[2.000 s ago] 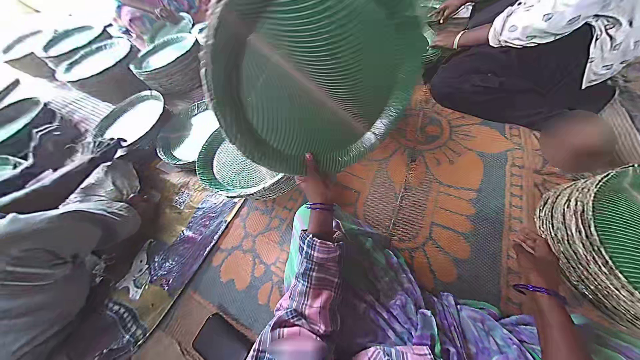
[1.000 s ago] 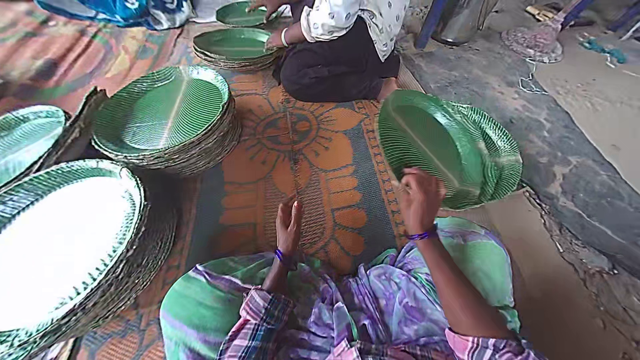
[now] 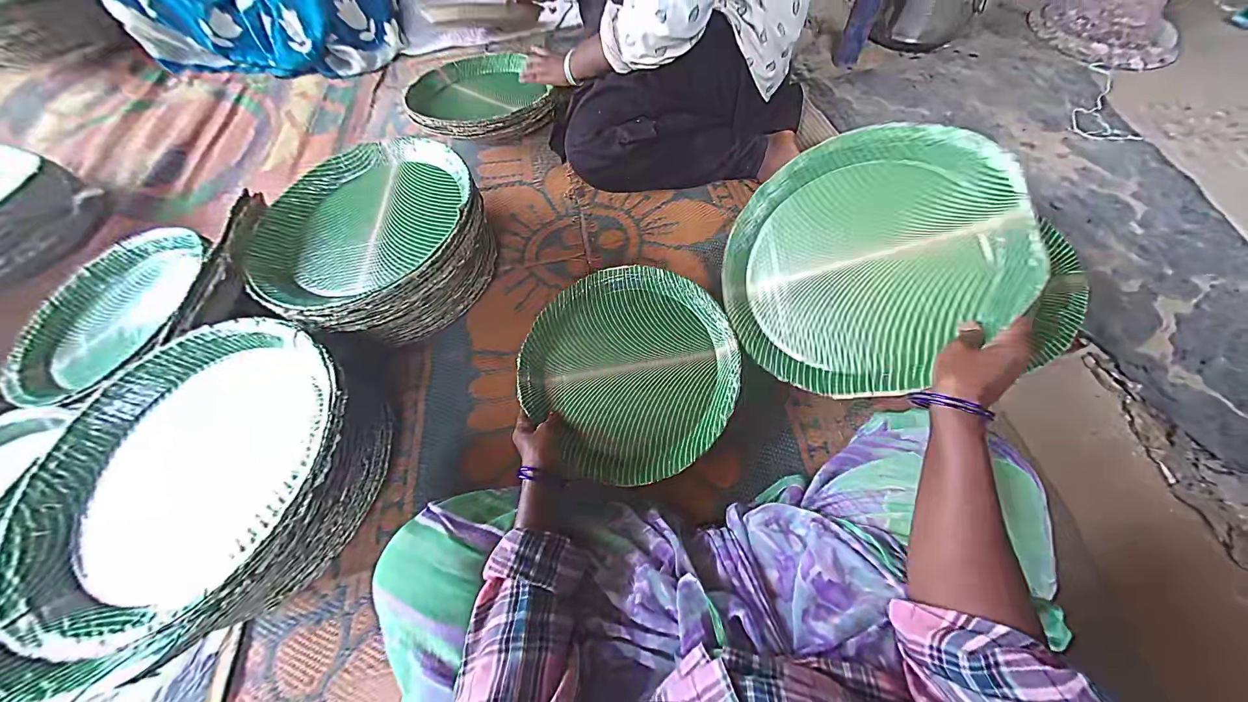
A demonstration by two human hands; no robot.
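Note:
My left hand (image 3: 538, 441) grips the lower left rim of a round green leaf-patterned plate (image 3: 632, 375), which is tilted up above the mat in front of my lap. On the right, my right hand (image 3: 983, 363) holds a second leaf-patterned plate (image 3: 887, 258) by its lower right rim, also tilted toward me. Behind that one, part of another green plate (image 3: 1065, 292) shows past its right edge; what supports it is hidden. The two held plates are side by side, their rims close together.
Tall stacks of green plates stand at the left (image 3: 370, 234) and near left (image 3: 361, 507). Beyond the patterned mat (image 3: 585, 214), a seated person's hand (image 3: 541, 68) touches a lower stack (image 3: 478, 97). A steel vessel (image 3: 912, 24) stands at the back right.
One second ago my left hand was raised with no plate in it; now it holds one. My right hand, then in front of the plates at the right, now grips a plate there.

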